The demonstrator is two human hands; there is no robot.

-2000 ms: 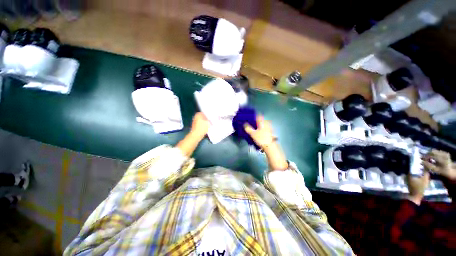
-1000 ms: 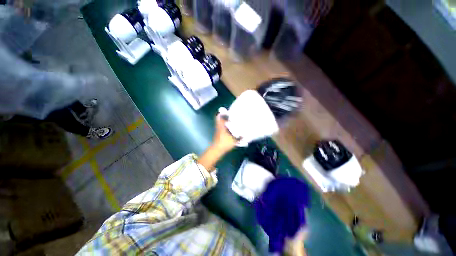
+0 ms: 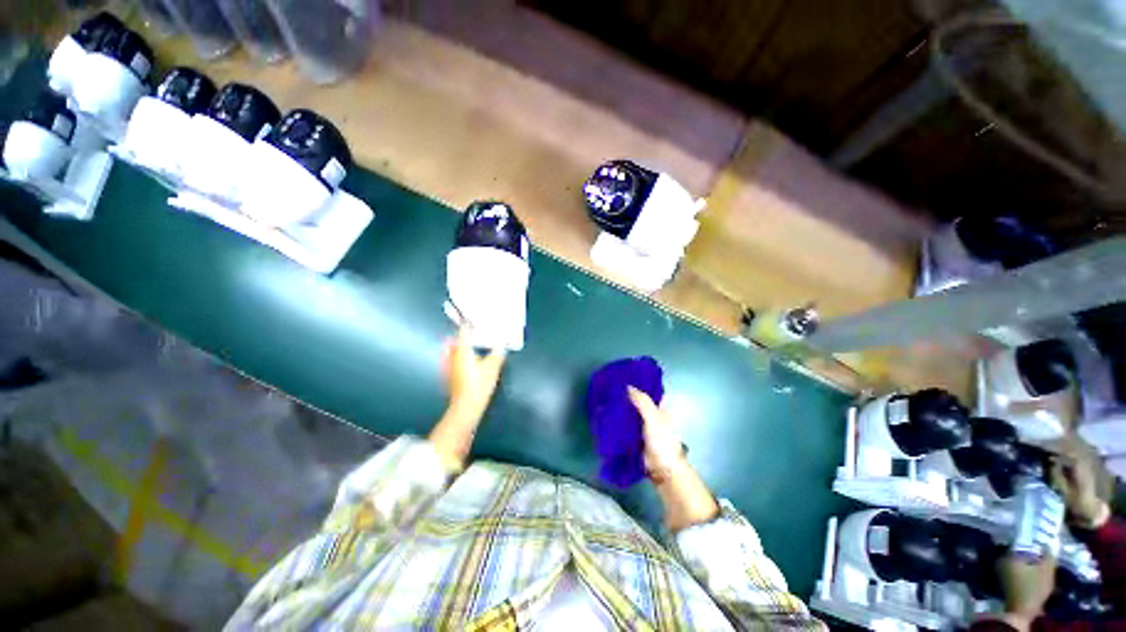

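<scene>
A security camera (image 3: pixel 489 290) with a white body and black ball head stands on the green bench top (image 3: pixel 556 333) in front of me. My left hand (image 3: pixel 471 370) grips the lower near edge of its white base; some fingers are hidden by the base. My right hand (image 3: pixel 654 435) holds a crumpled purple-blue cleaning cloth (image 3: pixel 622 420) over the bench, to the right of the camera and apart from it.
A row of cameras (image 3: pixel 291 173) stands at the left on a white tray. Another camera (image 3: pixel 647 220) sits on the brown back strip. A small greenish bottle (image 3: pixel 783 326) is by the metal post (image 3: pixel 963 296). Camera rows (image 3: pixel 914 426) stand at right, where another person's hands (image 3: pixel 1031 580) work.
The view has swung back to the right. The camera that was raised in my left hand a second ago is no longer held up; my left hand is now low at a camera on the bench.
</scene>
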